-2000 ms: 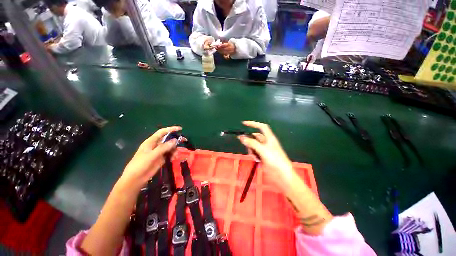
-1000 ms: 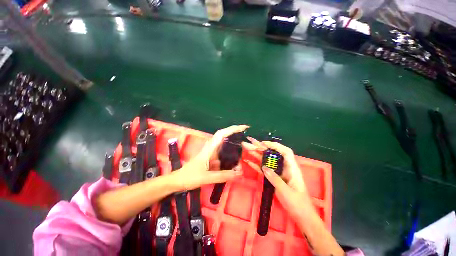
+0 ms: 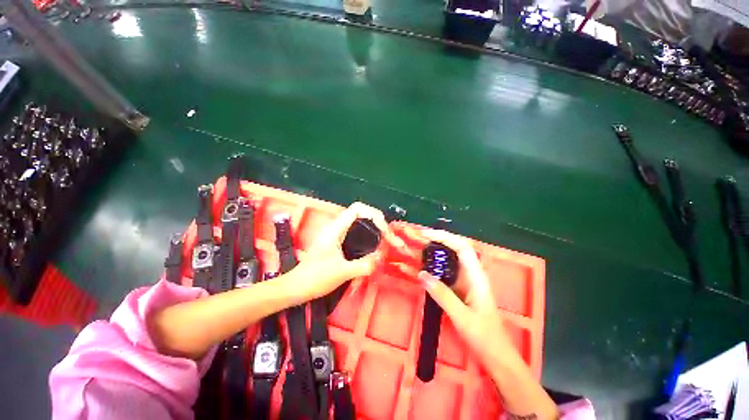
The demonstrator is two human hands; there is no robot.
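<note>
My left hand (image 3: 351, 246) holds a black smartwatch (image 3: 362, 237) with a dark screen above the middle of the tray. My right hand (image 3: 461, 283) holds a second smartwatch (image 3: 438, 263) just to the right, its screen lit with white-blue marks and its strap hanging down over the tray pockets. The orange-red compartment tray (image 3: 526, 283) lies under both hands. Several watches lie face down on its left part, such as one with a pale sensor window (image 3: 266, 358). My left forearm hides part of them.
A black tray of small shiny pieces (image 3: 49, 176) is at the left. Black watches (image 3: 650, 176) lie on the green bench (image 3: 394, 123) at the right. Small black bins (image 3: 588, 45) stand at the far side. Striped slips (image 3: 688, 404) and white paper lie at the lower right.
Both hands came back from beyond the tray to above it, each with a watch. The right watch's screen changed from yellow-green to white-blue marks. The camera view tilted down.
</note>
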